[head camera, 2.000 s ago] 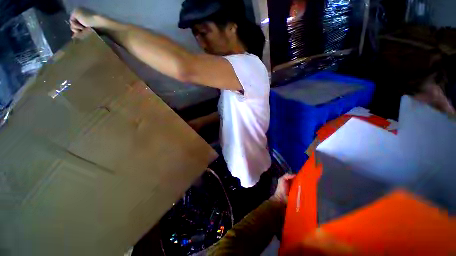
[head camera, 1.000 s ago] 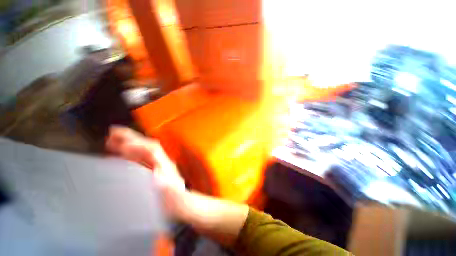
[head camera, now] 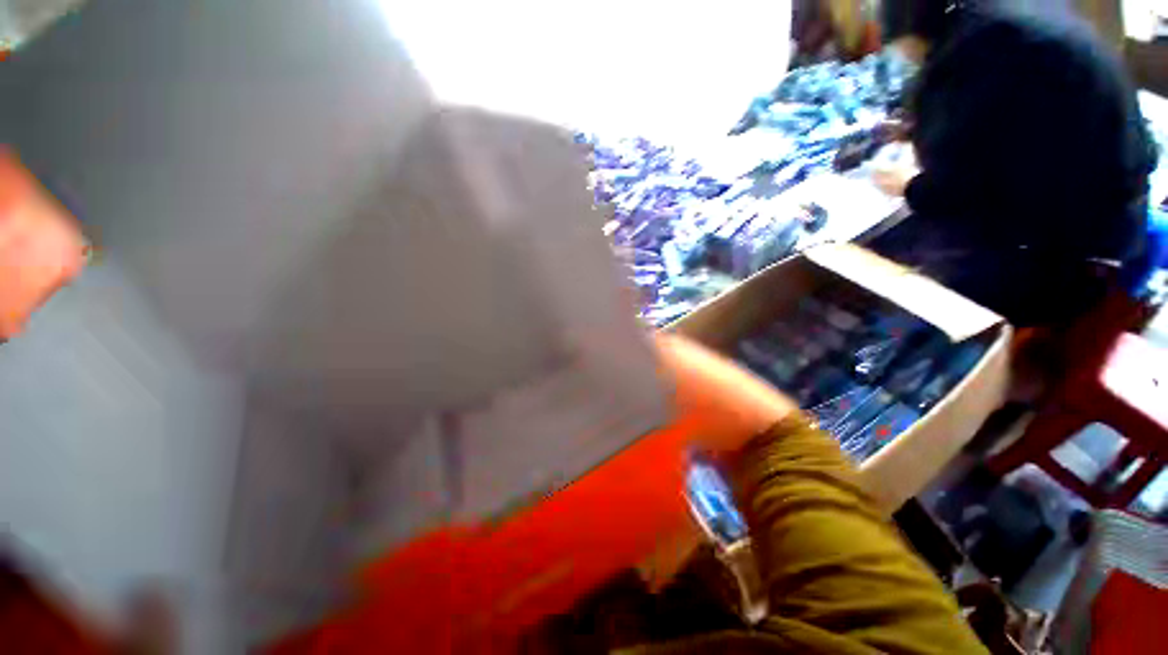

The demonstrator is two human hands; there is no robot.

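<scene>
A large open orange box [head camera: 512,576] fills the left and middle, blurred and very close. Its grey-white inside faces me and its orange outside shows along the lower edge. My right hand [head camera: 724,390], in an olive sleeve, grips the box's right edge; its fingers are partly hidden behind the box. A blurred orange-pink patch lies at the left picture edge; I cannot tell whether it is my left hand or part of the box.
An open brown carton [head camera: 941,429] holds rows of dark bagged units, right of my hand. Bagged units [head camera: 666,211] lie heaped on the bright table behind. A person in dark clothes [head camera: 1031,141] is at the table. A red stool [head camera: 1140,384] stands at right.
The view has swung from the person in white and the blue crate, past orange boxes, to the heaped table and carton. The held box now covers the left and middle, with my right hand on its edge.
</scene>
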